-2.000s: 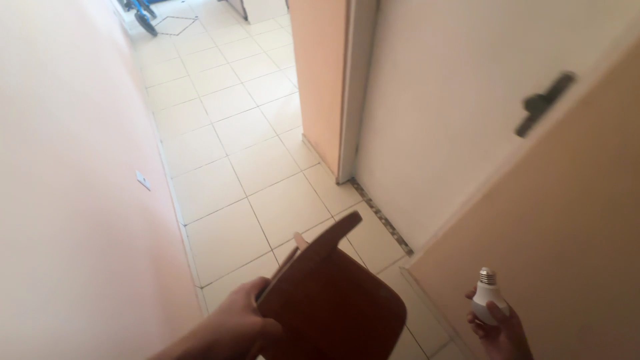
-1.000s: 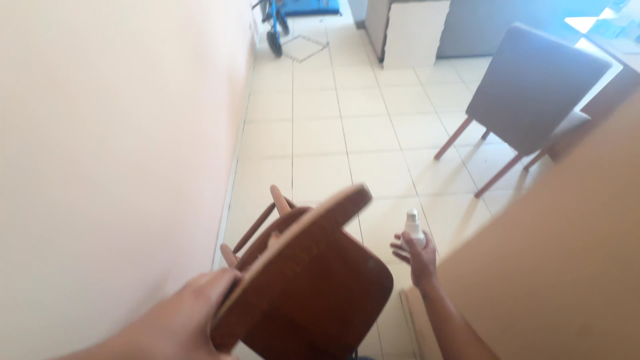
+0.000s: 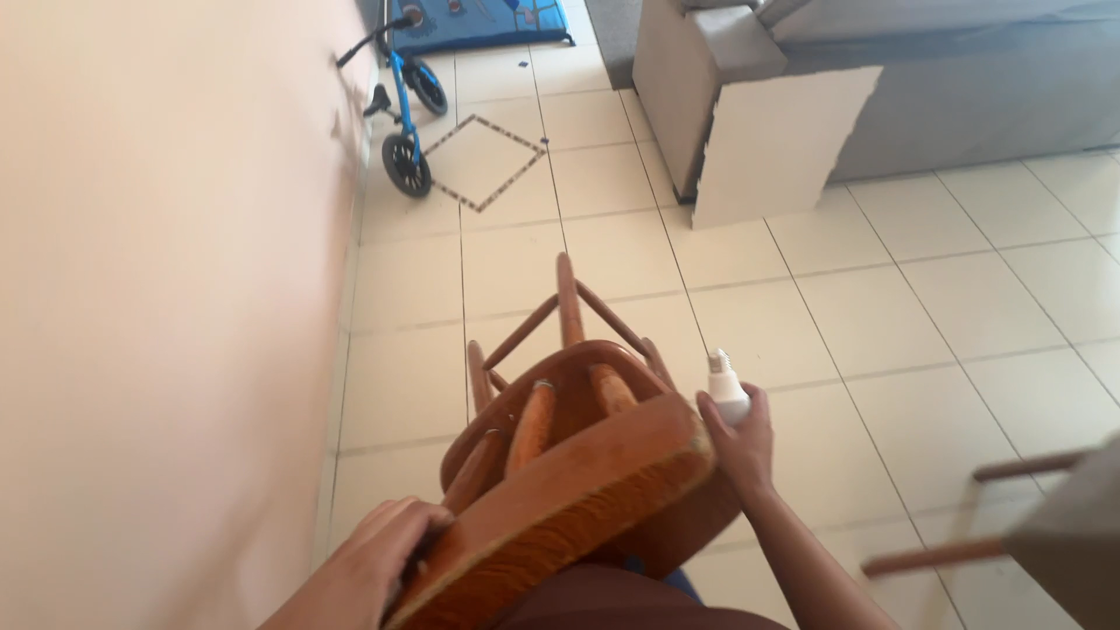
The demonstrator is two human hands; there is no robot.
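A brown wooden chair [image 3: 560, 490] is held tilted in front of my body, its backrest rail nearest me and its legs pointing away over the floor. My left hand [image 3: 394, 542] grips the rail's left end, with some fingers hidden behind the wood. To the right of the chair, my right hand [image 3: 744, 437] holds a white light bulb [image 3: 724, 389] by its rounded part, with the metal screw base pointing up and away. The right forearm passes close beside the chair's seat.
A pale wall [image 3: 175, 262] runs along the left. Ahead stand a blue balance bike [image 3: 407, 114] and a blue mat [image 3: 481, 22]. A grey sofa [image 3: 945, 131] with a pale panel [image 3: 779, 149] stands ahead right. Another chair [image 3: 1067, 525] is at the lower right.
The view has moved along the passage; the door seen earliest is gone and the sofa shows more fully. The chair has turned, showing its spindles and legs. Both hands keep their holds.
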